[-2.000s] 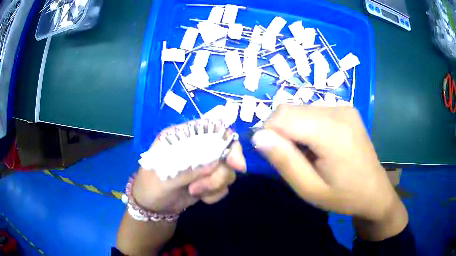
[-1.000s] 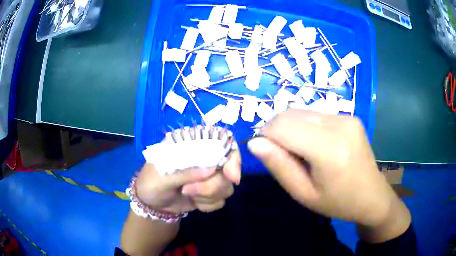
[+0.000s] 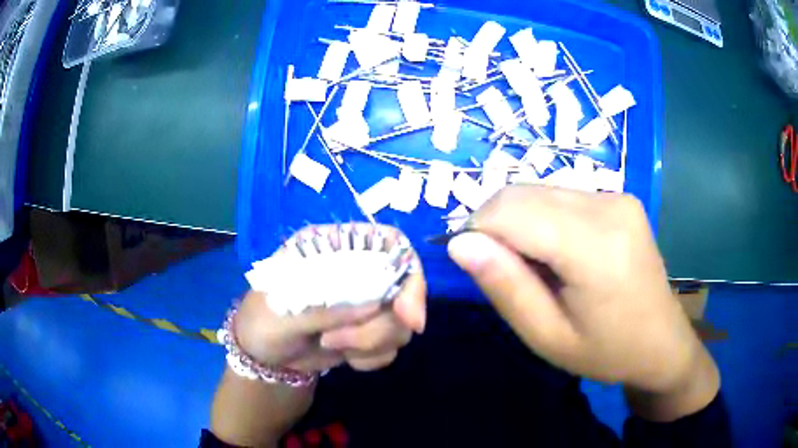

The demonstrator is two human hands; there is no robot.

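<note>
My left hand [image 3: 367, 337] holds a fanned bunch of tagged rods [image 3: 328, 278], white tags stacked and dark or silver ends in a curved row. My right hand [image 3: 560, 280] is closed just right of it, thumb against forefinger, on a small thing with a thin dark tip [image 3: 446, 236] that points at the bunch across a small gap. What the rest of it is stays hidden in the hand. Beyond both hands, the blue tray [image 3: 255, 131] holds many loose rods with white tags [image 3: 444, 122], crossing each other.
A clear plastic box [image 3: 118, 26] with white-tagged parts is at the upper left. A pale, blue-edged bin [image 3: 13, 131] is at the far left. A digital scale [image 3: 691, 19], a clear bag [image 3: 777, 44] and red-orange scissors handles [image 3: 789, 156] lie at the right on the green mat [image 3: 157, 144].
Both hands stay nearly in place, with small shifts. The bunch has tilted slightly, and the dark tip in my right hand shows more clearly. The tray looks slightly shifted in view.
</note>
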